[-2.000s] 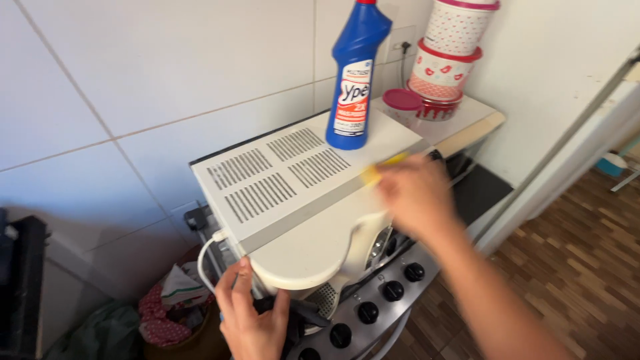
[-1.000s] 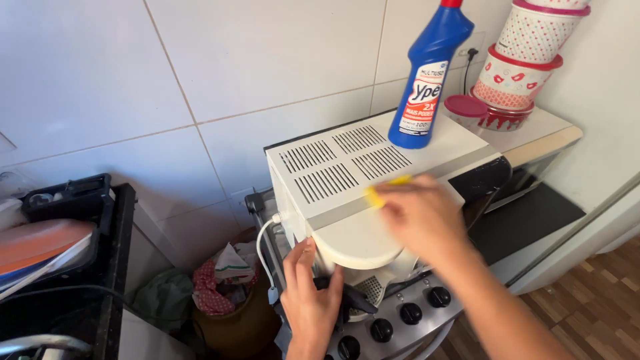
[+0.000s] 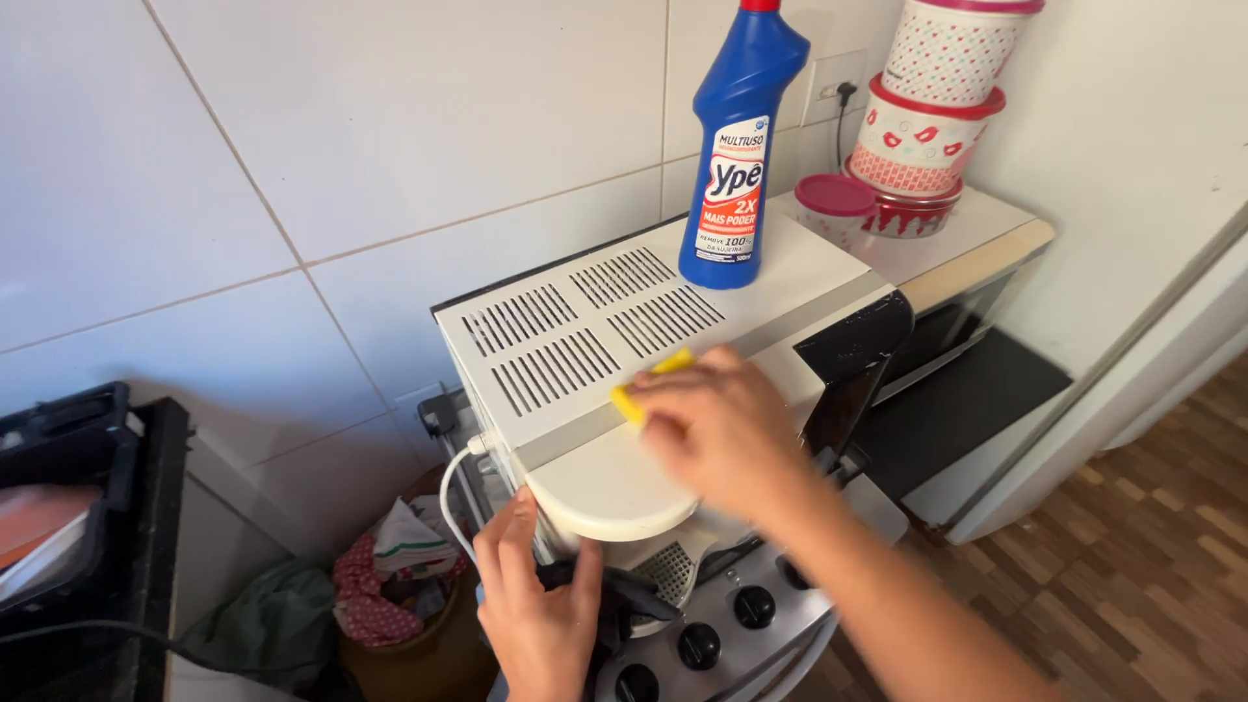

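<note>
A white coffee machine (image 3: 604,478) with a slotted top and rounded front sits on a stove. My right hand (image 3: 721,429) presses a yellow sponge (image 3: 651,382) to its top, near the grey strip; the hand is slightly blurred. My left hand (image 3: 541,590) is at the machine's front left side, fingertips against the casing below the rounded edge. A dark cloth (image 3: 614,595) lies by its thumb and fingers; whether the hand grips it, I cannot tell. A blue Ypê cleaner bottle (image 3: 733,166) with a red cap stands upright on the machine's top.
Stove knobs (image 3: 698,645) line the front edge. A white cord (image 3: 450,502) leaves the machine's left side. Behind right, stacked patterned containers (image 3: 921,136) stand on a microwave-like appliance (image 3: 994,244). At left are a black rack (image 3: 146,507) and a basket (image 3: 419,663) of cloths.
My right hand with the sponge has moved left along the machine's top from over its right part. My left hand stays at the front left side. The view has shifted somewhat.
</note>
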